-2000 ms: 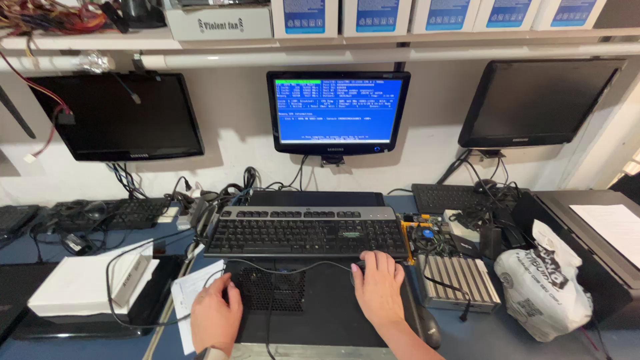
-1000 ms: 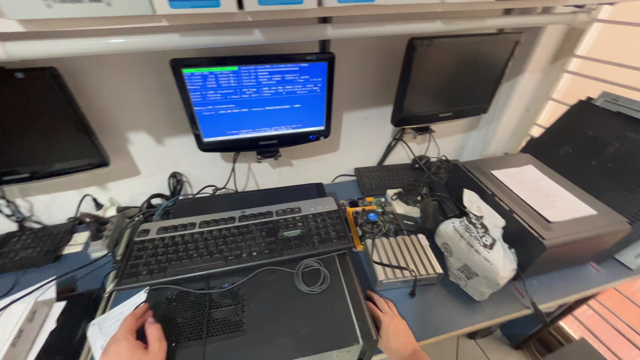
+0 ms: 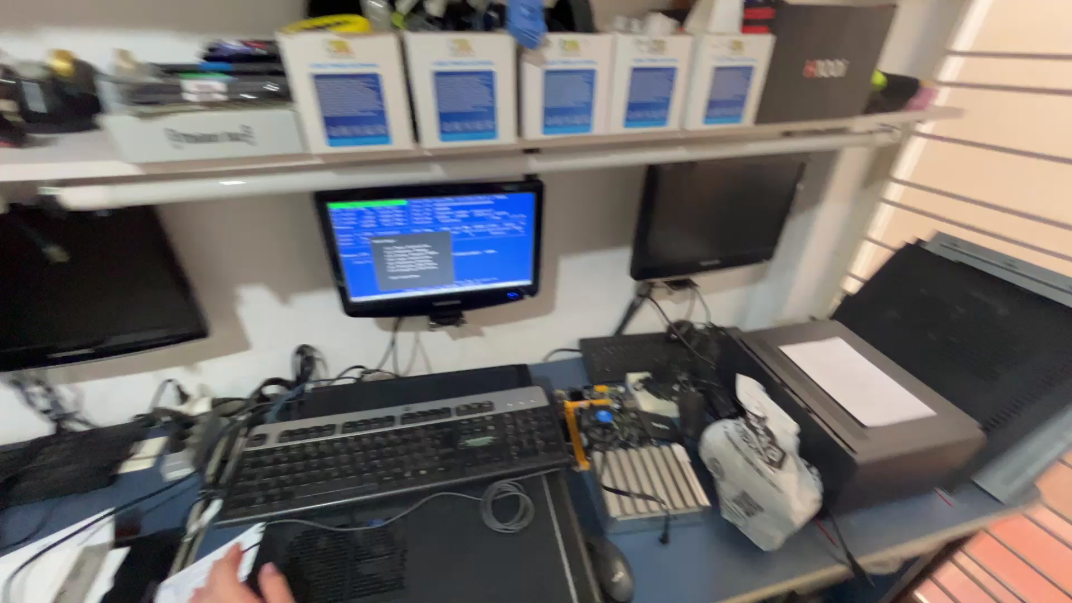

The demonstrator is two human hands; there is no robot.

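My left hand [image 3: 243, 582] shows at the bottom edge, its fingers apart, by a white paper sheet [image 3: 209, 578] and the left side of a black computer case [image 3: 452, 544]. Whether it touches the paper I cannot tell. A black and silver keyboard [image 3: 394, 452] rests across the rear of the case, with a coiled grey cable [image 3: 507, 507] in front of it. Behind hangs a lit monitor [image 3: 431, 251] with a blue screen and a grey box on it. A black mouse [image 3: 610, 569] lies right of the case. My right hand is out of view.
A finned metal heatsink or unit [image 3: 653, 481], a circuit board [image 3: 603, 414] and a white plastic bag [image 3: 762, 469] stand at the right. Beyond them is a dark case [image 3: 888, 444] bearing paper. Dark monitors [image 3: 720, 213] flank the lit one, below a shelf [image 3: 469, 159] of boxes.
A grey box has appeared on the blue screen. My right hand, beside the case's right edge a second ago, is out of view. The view has tilted up.
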